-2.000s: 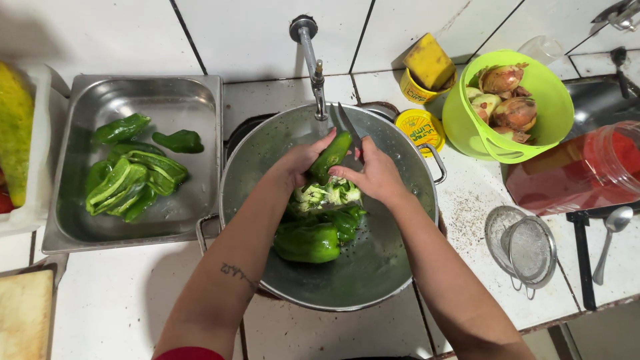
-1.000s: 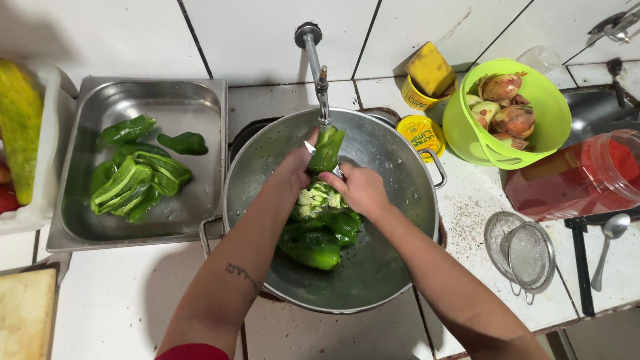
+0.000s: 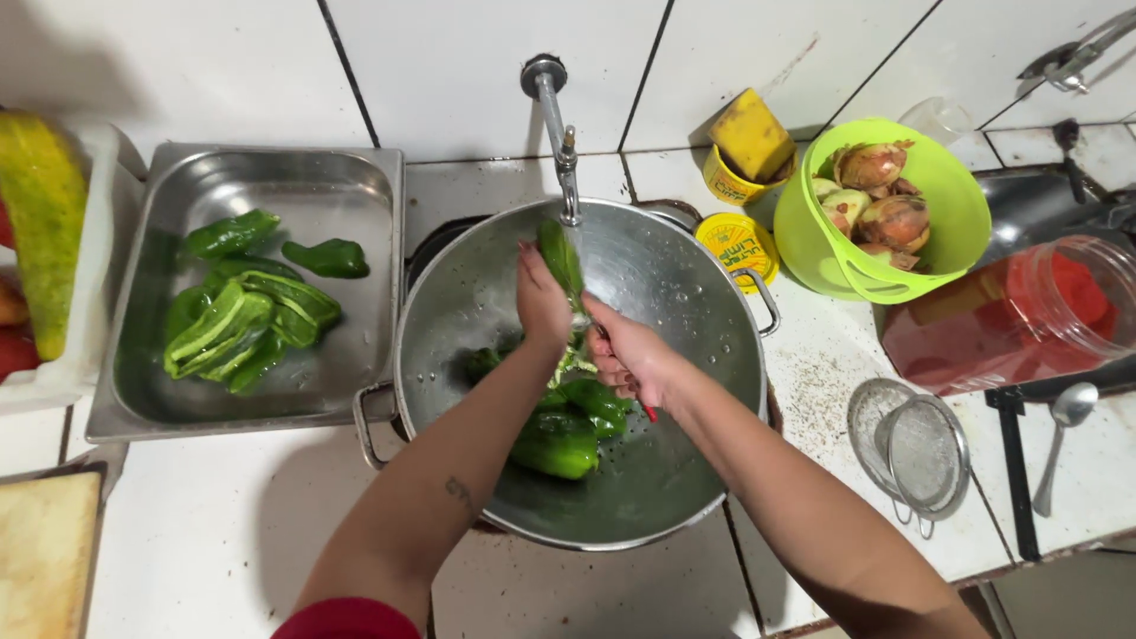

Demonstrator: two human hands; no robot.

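Note:
My left hand (image 3: 543, 297) holds a green bell pepper piece (image 3: 559, 257) upright below the metal tap (image 3: 569, 182), over a large metal colander (image 3: 674, 497). Around a red-handled knife (image 3: 650, 414) my right hand (image 3: 626, 351) is closed, with its fingertips near the pepper; the blade is mostly hidden. Whole green peppers (image 3: 559, 444) lie in the colander beneath both hands, with pale seedy cores partly covered by the fingers. To the left, a steel tray (image 3: 355, 390) contains opened green peppers (image 3: 231, 328).
A lime-green bowl of onions (image 3: 799, 240), a yellow tub with a sponge (image 3: 753, 138) and a jar of red contents (image 3: 985, 319) are at the right. Two small strainers (image 3: 927, 453) and a spoon (image 3: 1052, 457) lie nearer. A cutting board (image 3: 49, 550) is at lower left.
The pepper and my left hand have come under the tap, slightly lower than a second ago. My right hand has turned, and the knife's red handle now shows below it.

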